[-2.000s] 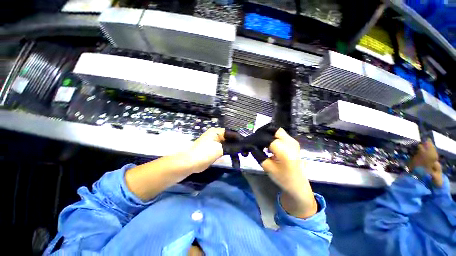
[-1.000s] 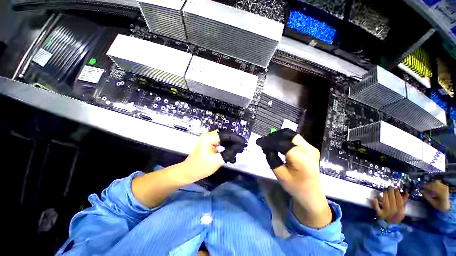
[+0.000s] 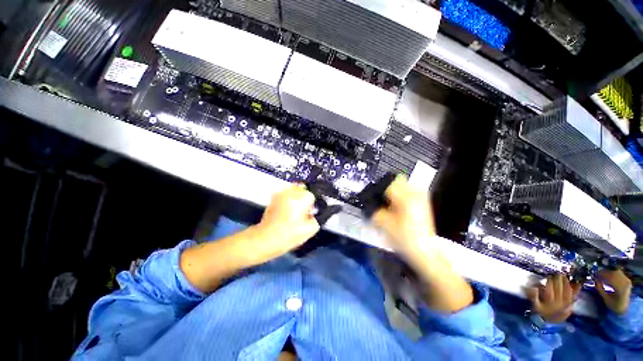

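Note:
A long black circuit board (image 3: 204, 116) with white-ringed holes lies in front of me, bearing silver-white finned heat sinks (image 3: 338, 99). My left hand (image 3: 299, 211), with black finger covers, is at the board's near edge over the rail, fingers curled. My right hand (image 3: 398, 211), also with black finger covers, is just to its right, blurred, fingers bent with the tips near the board's edge. The fingertips of the two hands are close together. Whether either hand holds a small part cannot be seen.
A silver rail (image 3: 162, 158) runs along the near edge. A ribbed carrier plate (image 3: 412, 144) lies right of the board, then a second board (image 3: 522, 243) with heat sinks. Bins with blue parts (image 3: 476, 22) and yellow parts (image 3: 617, 97) stand behind. Another person's hands (image 3: 553, 297) are at the right.
The view has shifted, so the boards appear further right. My hands came apart, and the fingertips are now a little closer again. The other person's hands have come lower onto the rail.

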